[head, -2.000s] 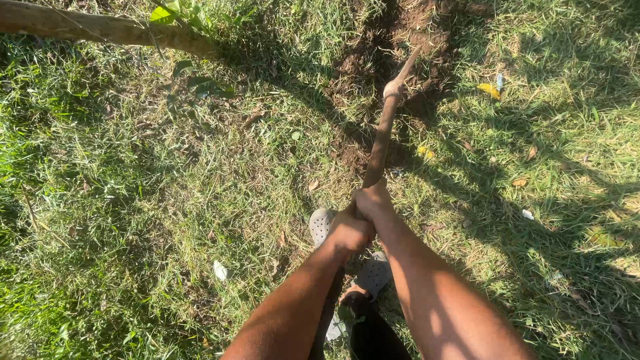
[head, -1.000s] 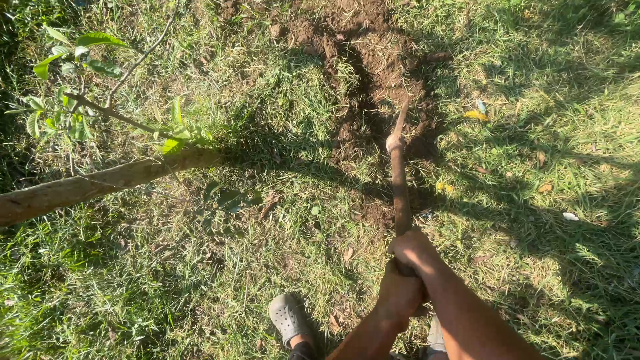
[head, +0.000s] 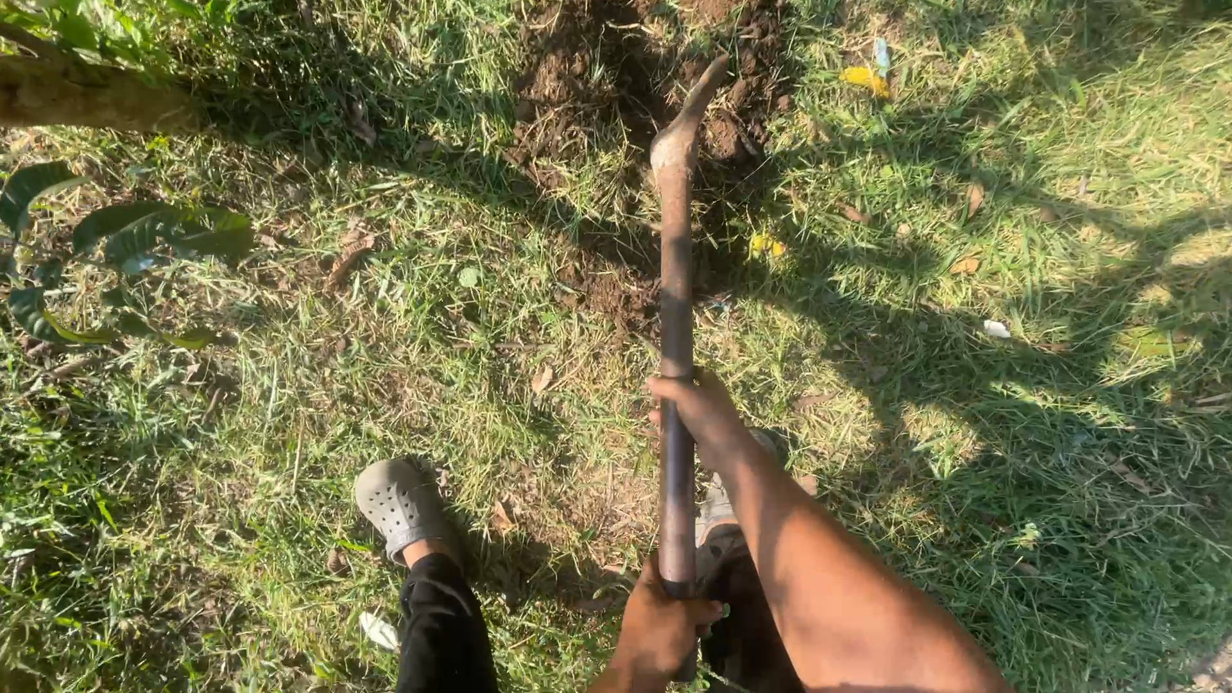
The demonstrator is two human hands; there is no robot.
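Note:
A long-handled digging tool (head: 677,279) with a narrow, bent head at its far end points away from me over dug-up brown soil (head: 568,91). My left hand (head: 664,616) is closed round the lower end of the handle. Farther up, about the middle of the handle, my right hand (head: 701,409) grips it. Both hands are apart from each other. The tool's head seems to be above the loosened earth; whether it touches the soil I cannot tell.
My feet in grey clogs stand on the grass, the left one (head: 399,505) plainly visible. A tree trunk or thick branch (head: 96,94) lies across the upper left, with green leaves (head: 164,231) below it. Yellow scraps (head: 864,81) and a white scrap (head: 996,329) dot the grass at right.
My hands, close together on the handle in both earlier frames, are now spaced apart along it. The view has shifted.

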